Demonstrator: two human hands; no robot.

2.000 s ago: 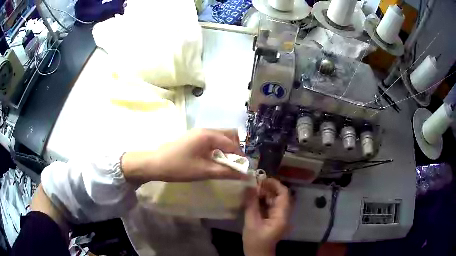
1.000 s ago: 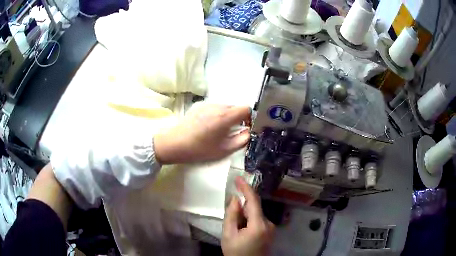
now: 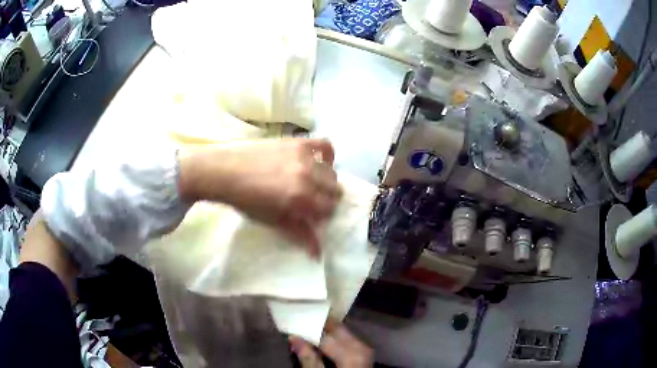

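A cream garment piece (image 3: 238,251) lies left of and in front of the overlock machine (image 3: 425,154), its right edge reaching the dark presser foot and needle area (image 3: 392,208). My left hand (image 3: 292,183) is over the cloth left of the needle area, blurred, fingers bent downward; whether it pinches cloth is unclear. My right hand (image 3: 335,348) is at the bottom of the picture, partly cut off, with its fingers on the lower corner of the cream cloth. More cream cloth (image 3: 234,61) is heaped behind my left hand.
Four tension knobs (image 3: 493,236) stand on the machine front. Thread cones (image 3: 533,37) stand behind and right. An accessory tray (image 3: 537,343) is recessed at the lower right. A blue-purple cord (image 3: 475,334) hangs at the front. A black surface (image 3: 68,118) lies left.
My left hand has moved left, away from the needle area. My right hand has moved down toward the picture's bottom edge. The cloth between them is spread differently, and the machine sits farther right in view.
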